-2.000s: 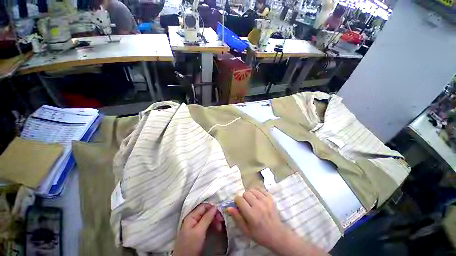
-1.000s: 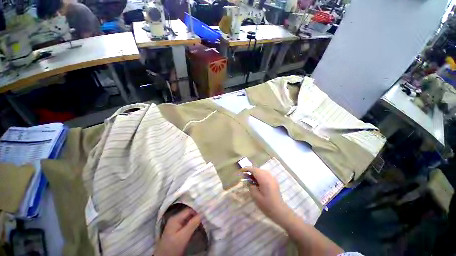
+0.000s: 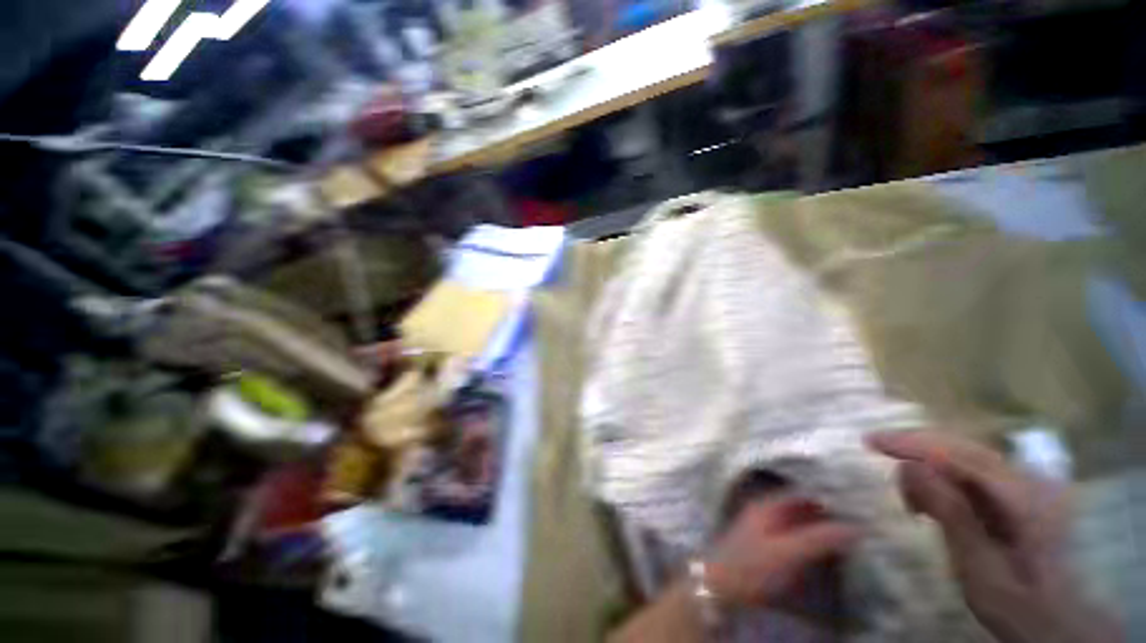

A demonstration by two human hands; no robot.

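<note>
The picture is strongly blurred. The striped lining (image 3: 729, 339) lies in a puffed heap on the khaki garment body (image 3: 980, 308). A dark armhole opening (image 3: 758, 482) shows at its lower part. My left hand (image 3: 785, 553) is at this opening, with a light band at the wrist; whether its fingers hold cloth cannot be told. My right hand (image 3: 987, 521) is to the right, over the lining, fingers pointing left; blur hides whether it holds anything. A small white label (image 3: 1041, 452) shows beyond my right hand.
Left of the garment are paperwork (image 3: 503, 258), a tan envelope or pad (image 3: 455, 318), a dark smartphone (image 3: 468, 459), crumpled tan scraps (image 3: 400, 408) and an adhesive tape roll (image 3: 270, 415). Another worktable (image 3: 603, 75) stands behind.
The view has swung left, so the garment sits farther right and more of the left end shows. My right hand is no longer at the white label; my left hand remains by the armhole.
</note>
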